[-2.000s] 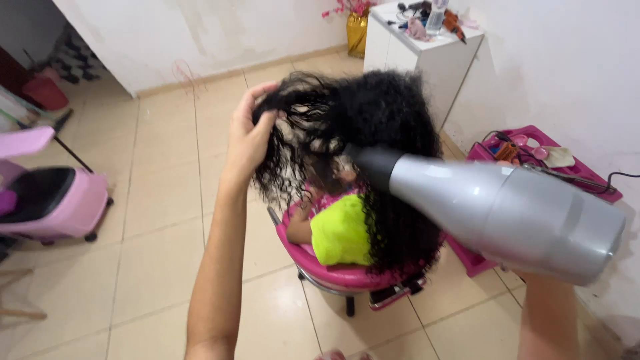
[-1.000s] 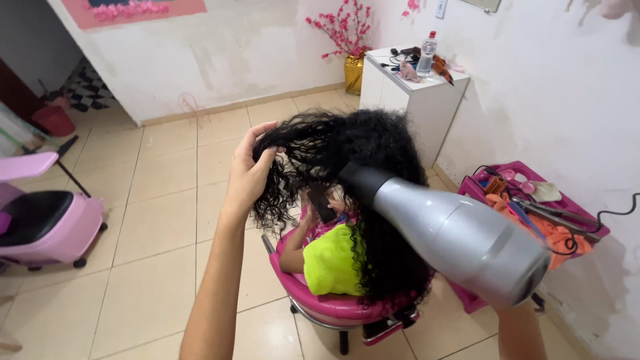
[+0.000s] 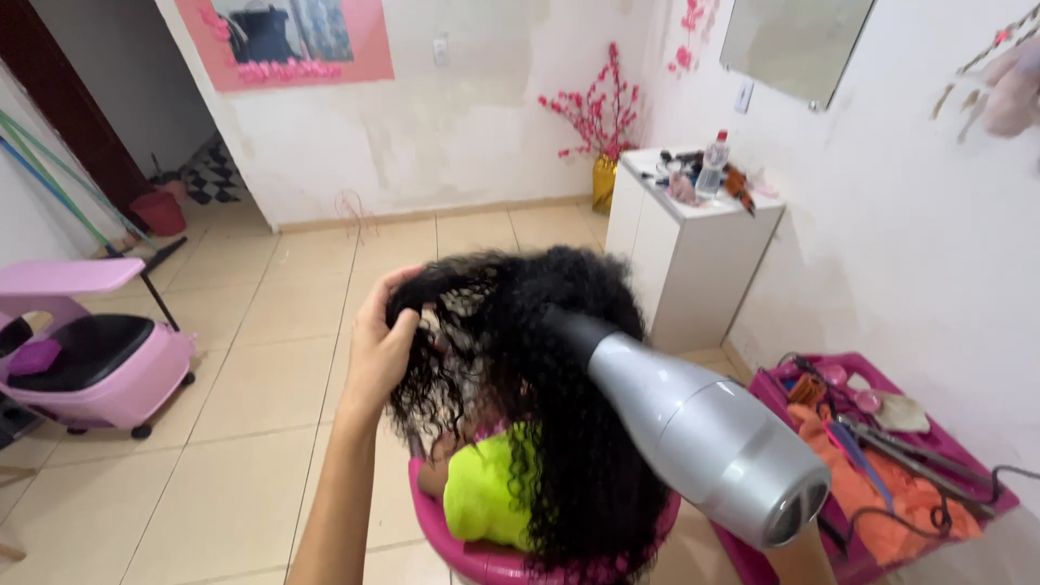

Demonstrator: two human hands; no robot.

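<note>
My left hand (image 3: 383, 341) is closed around a lock of black curly hair (image 3: 561, 325), held out to the left of a seated person's head. A silver hair dryer (image 3: 707, 431) with a black nozzle (image 3: 578, 331) points at the hair near the crown. My right hand (image 3: 800, 556) is mostly hidden behind and below the dryer's body; only part of the wrist or forearm shows, and the dryer's handle is out of sight. The person sits in a magenta chair (image 3: 455, 552), with a neon yellow cloth (image 3: 487, 487) at the shoulder.
At right stands a magenta trolley (image 3: 987, 479) with an orange cloth (image 3: 918, 504), a purple comb (image 3: 865, 459), flat irons (image 3: 926, 467) and cords. Behind is a white cabinet (image 3: 699, 268) with a bottle (image 3: 713, 166). A pink wheeled stool (image 3: 138, 382) is at left, a red bucket (image 3: 158, 213) farther back.
The view has tilted up, showing more wall and mirrors. My left hand still grips the hair, and the dryer stays pointed at the head.
</note>
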